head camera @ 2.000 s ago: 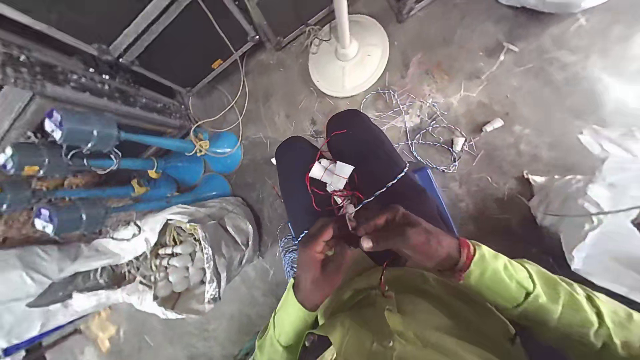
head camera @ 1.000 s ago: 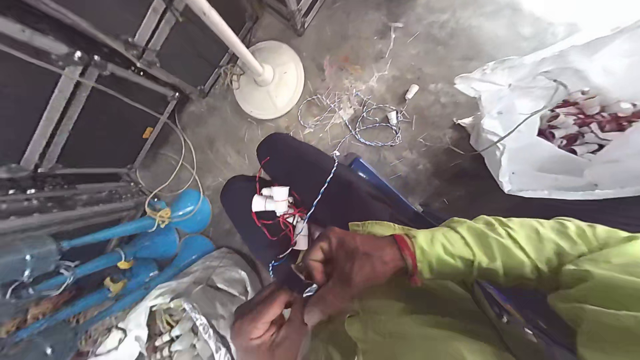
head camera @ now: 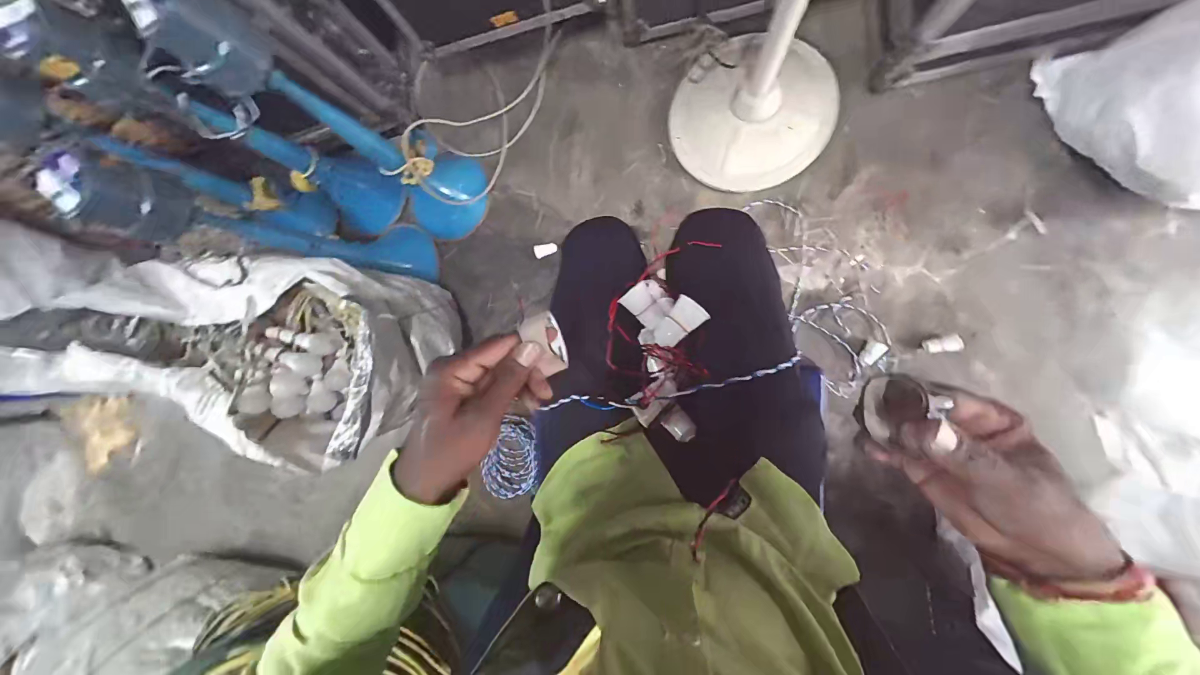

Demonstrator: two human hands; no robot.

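Between the thumb and fingers of my left hand [head camera: 478,398] is a small white cup-shaped fitting [head camera: 544,343]. Out to the right, my right hand [head camera: 994,473] holds a dark round ring-like part [head camera: 895,410] with a small white piece near the thumb. Several white cup-shaped fittings [head camera: 677,322] with red wires [head camera: 670,361] lie on my lap. A twisted blue-and-white wire [head camera: 731,381] runs across my thighs toward my left hand. Its coil [head camera: 511,457] hangs beside my left thigh.
An open sack [head camera: 375,375] of white bulb-like pieces stands at left, below blue funnel-ended tubes [head camera: 450,195]. Ahead is a white round stand base [head camera: 755,112]. Tangled wire [head camera: 848,323] and a small white fitting [head camera: 940,344] lie on the floor at right. Further right are white sacks [head camera: 1125,117].
My hands, close together over my lap before, are now far apart, the left one raised with a white fitting, the right one out at the right with a dark ring-like part. The view has swung.
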